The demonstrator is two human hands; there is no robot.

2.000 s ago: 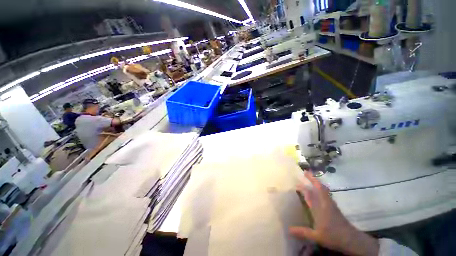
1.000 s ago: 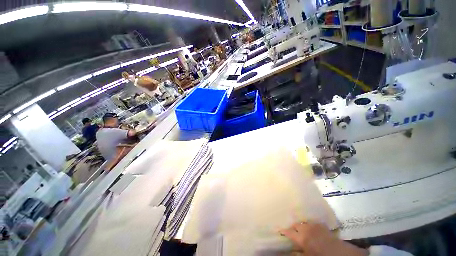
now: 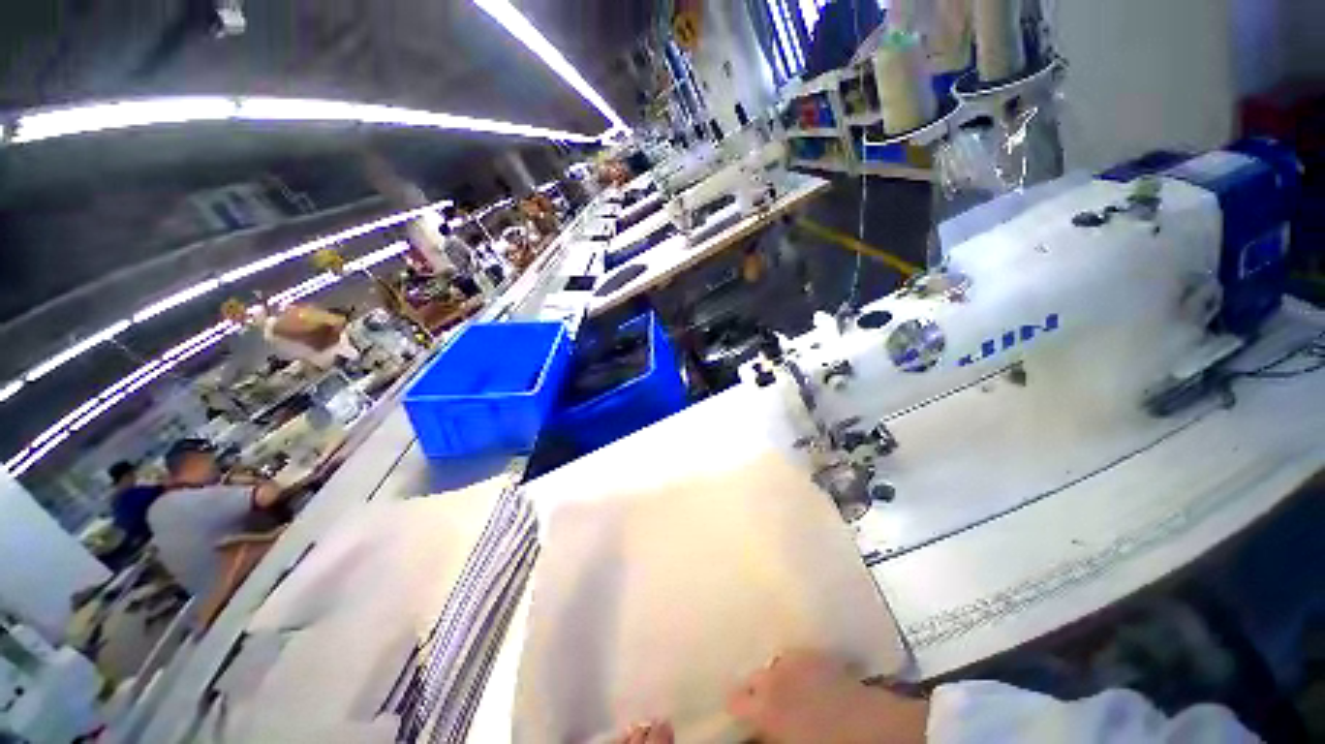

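Observation:
A large beige panel (image 3: 683,581) lies on the white machine table in front of me, its far edge near the needle area (image 3: 850,472) of the white sewing machine (image 3: 1046,305). My right hand (image 3: 821,701) rests on the panel's near edge, fingertips bent over it; whether it grips the edge is unclear. Only the fingertips of my left hand (image 3: 647,731) show at the bottom edge of the picture, at the panel's near edge. The rest of that hand is cut off.
A stack of beige panels (image 3: 472,625) stands left of the panel. Blue crates (image 3: 487,385) stand beyond it, one with dark contents. A black cord (image 3: 1213,390) lies at the machine's right. Thread cones (image 3: 904,87) stand behind. People sit at the far left.
My right hand has moved back from beside the needle area to the panel's near edge. My left fingertips have come into view. The view has turned right, showing the blue motor housing.

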